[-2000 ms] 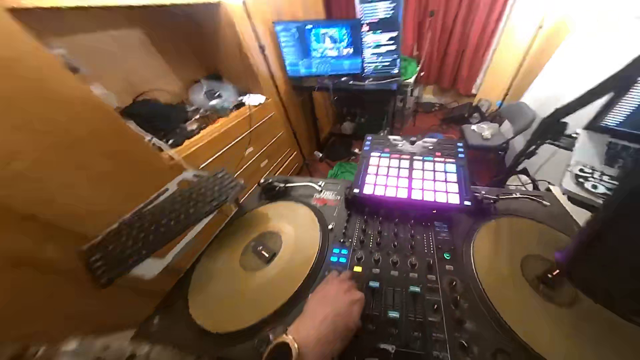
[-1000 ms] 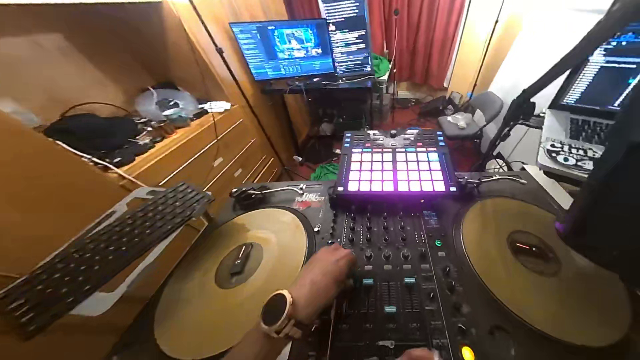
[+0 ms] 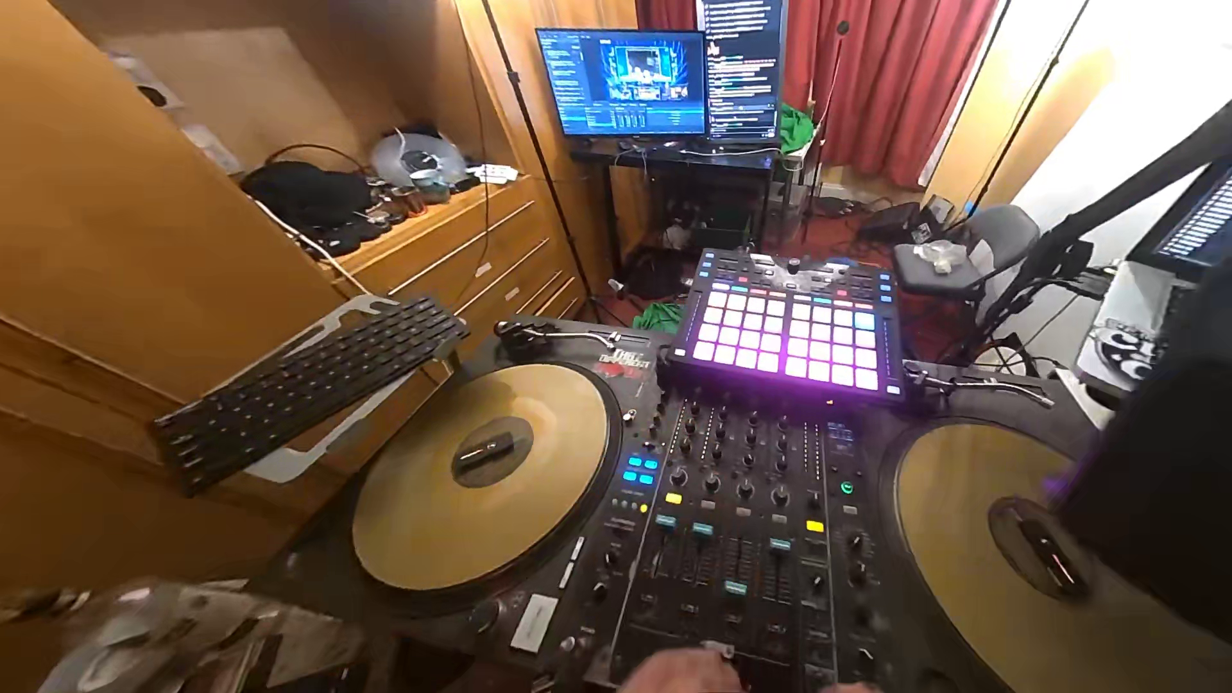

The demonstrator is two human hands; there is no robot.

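Observation:
At the bottom edge, what appears to be my left hand point(image 3: 679, 672) is at the crossfader end of the black DJ mixer point(image 3: 741, 510); its fingers are mostly cut off. A sliver of what appears to be my right hand point(image 3: 852, 687) shows to its right. Whether either hand grips anything is hidden. Left of the mixer is a turntable with a gold record point(image 3: 414, 510); right of it, another gold record point(image 3: 948, 539) lies on a second turntable. Behind the mixer a pad controller point(image 3: 789, 332) glows white and purple.
A black keyboard point(image 3: 308, 385) on a stand juts in at left, before wooden drawers point(image 3: 481, 260). A dark, blurred object point(image 3: 1155, 462) covers part of the right turntable. Farther off are a monitor point(image 3: 626, 82), a grey chair point(image 3: 1001, 241) and a laptop point(image 3: 1193, 221) at right.
My left hand has moved from the upper mixer down to the bottom edge; its wristwatch is out of view. A yellow light at lower right, seen one second ago, no longer shows.

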